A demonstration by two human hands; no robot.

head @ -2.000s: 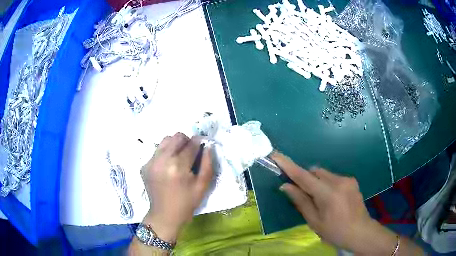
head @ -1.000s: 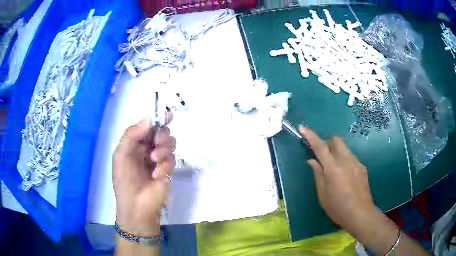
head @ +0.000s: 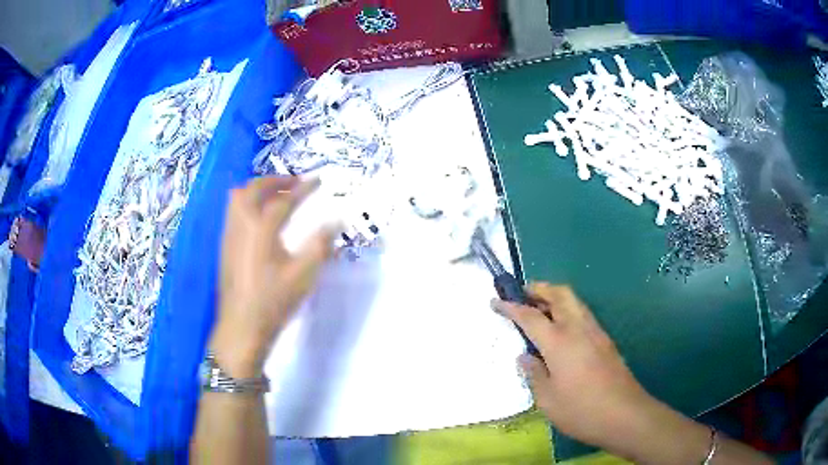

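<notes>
My right hand (head: 567,359) is closed on the black grip of a hammer-like tool (head: 508,287). The tool's short metal shaft runs to a bulky white head that lies over the white board and is hard to tell from it. My left hand (head: 272,263) is raised over the left part of the white board (head: 409,363), blurred, with thumb and fingers apart; no object shows in it. Small black-ended pieces (head: 366,218) lie on the board just right of its fingers. A tangle of white cords (head: 331,127) lies at the board's top.
On the green mat (head: 581,263) are a heap of white plastic pieces (head: 635,136), a dark heap of tiny metal parts (head: 697,238) and a clear bag (head: 772,182). A blue bin (head: 191,263) with white corded pieces stands left. A red carton (head: 409,36) is behind; yellow cloth (head: 481,447) is at the near edge.
The view has shifted, showing more of the red carton. My left hand moved from the tool's head to the left side and opened; the dark-tipped item in it earlier no longer shows.
</notes>
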